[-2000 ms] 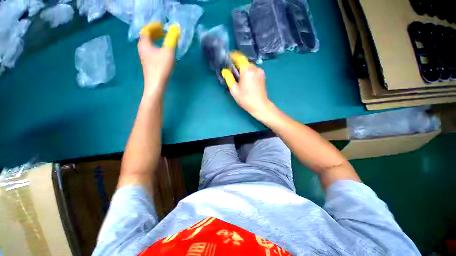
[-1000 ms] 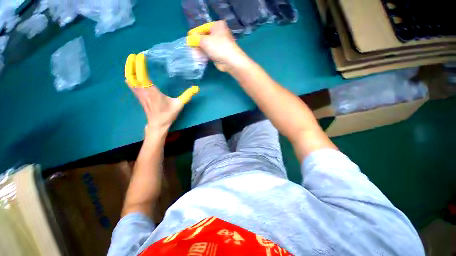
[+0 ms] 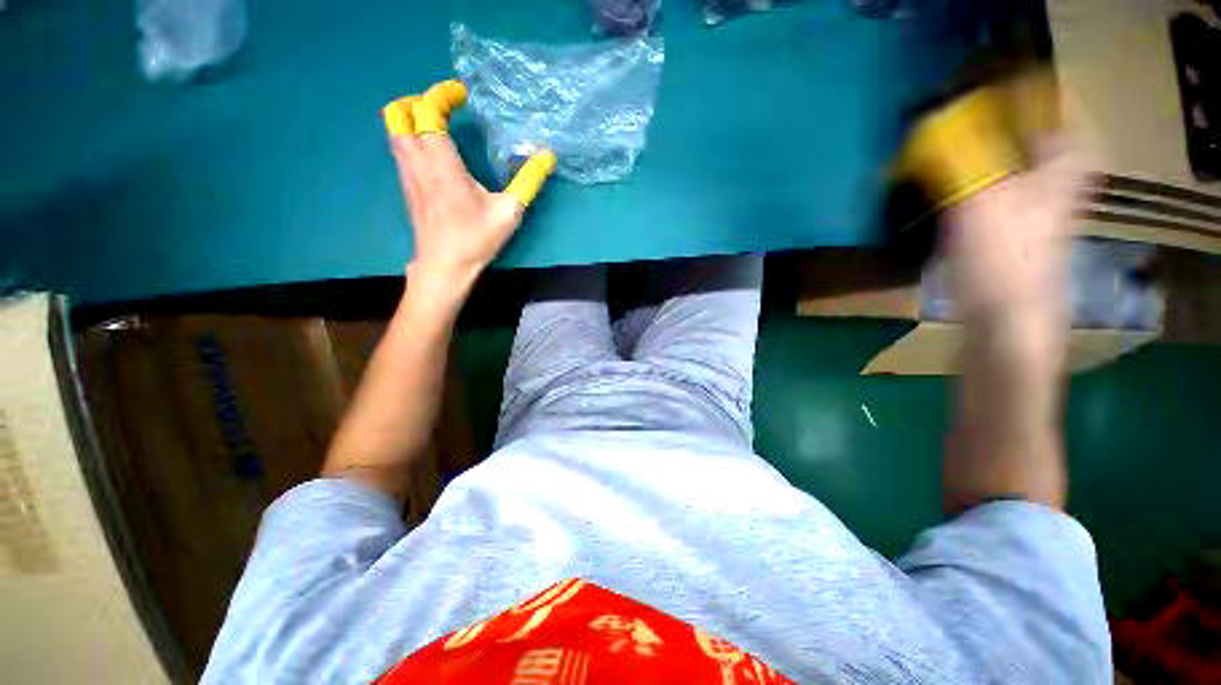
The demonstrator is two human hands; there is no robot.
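Observation:
A clear, crinkled poly bag (image 3: 569, 105) lies spread on the blue-green mat in front of me. My left hand (image 3: 455, 194), with yellow finger cots, is at its left side. Its fingers are spread and the thumb touches the bag's lower left corner. The bag looks empty and flat. My right hand (image 3: 1004, 181) is far to the right, beside the cardboard, and strongly blurred. A dark blurred shape shows at its yellow fingertips; whether the hand grips it cannot be told.
Cardboard sheets (image 3: 1138, 101) are stacked at the right, with a black part (image 3: 1196, 94) on top. Another poly bag (image 3: 192, 34) is at upper left. Bagged parts (image 3: 624, 14) are cut off at the top edge. An open carton (image 3: 971, 351) and a taped carton (image 3: 40, 495) stand below.
My right hand has left the poly bag and moved far right to the cardboard stack. The bag now lies spread beside my left hand. The view has shifted, so the bagged parts are mostly out of frame.

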